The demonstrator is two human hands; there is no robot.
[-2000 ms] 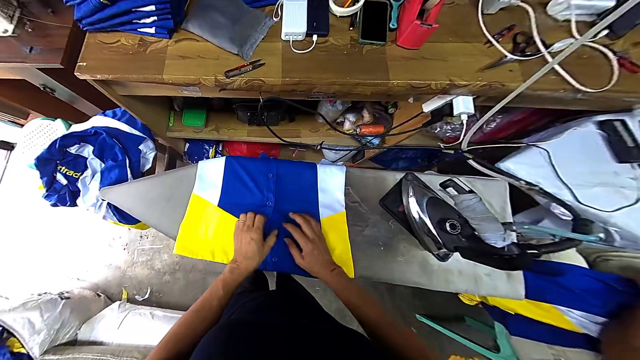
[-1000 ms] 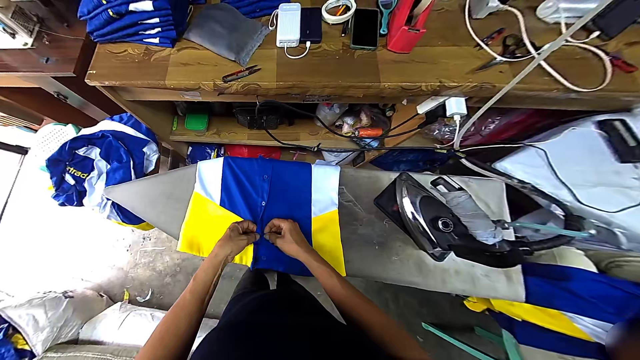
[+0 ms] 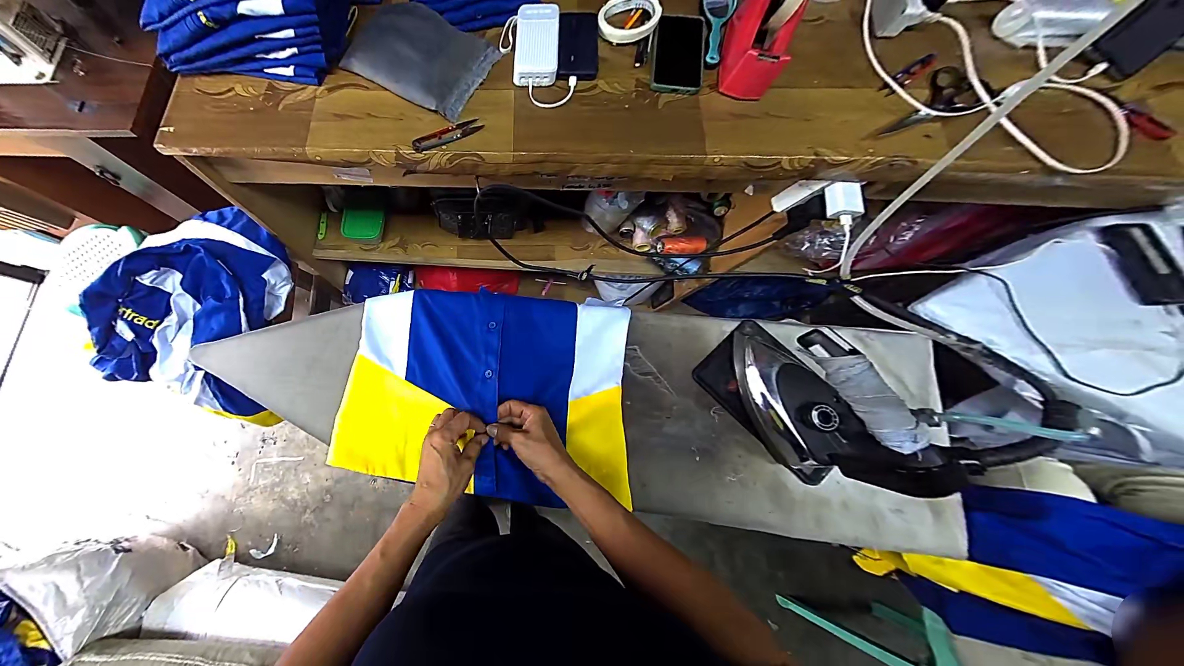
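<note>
A blue, white and yellow garment [image 3: 535, 361] with a buttoned front placket lies flat across the grey ironing board [image 3: 680, 462]. Both hands meet on the placket, near its lower part. My left hand [image 3: 450, 451] pinches the placket between thumb and fingers from the left. My right hand [image 3: 527, 437] pinches it from the right, fingertips almost touching the left ones. Two buttons show on the placket above the hands; whatever lies between the fingertips is hidden. To the right, a steam iron [image 3: 814, 407] with a cloth-wrapped handle rests on a dark pad on the board.
Behind the board stands a wooden table [image 3: 351, 120] with folded garments [image 3: 245, 42], thread snips [image 3: 448, 136], a phone [image 3: 678, 54] and a red tape dispenser [image 3: 758, 46]. Cables hang before its shelf. Bundled garments [image 3: 185, 305] lie left; more cloth [image 3: 1064, 536] lies at right.
Two seconds ago both hands lay flat and apart on the garment; since then they have come together at the placket with fingers pinched. The iron has stayed on its pad.
</note>
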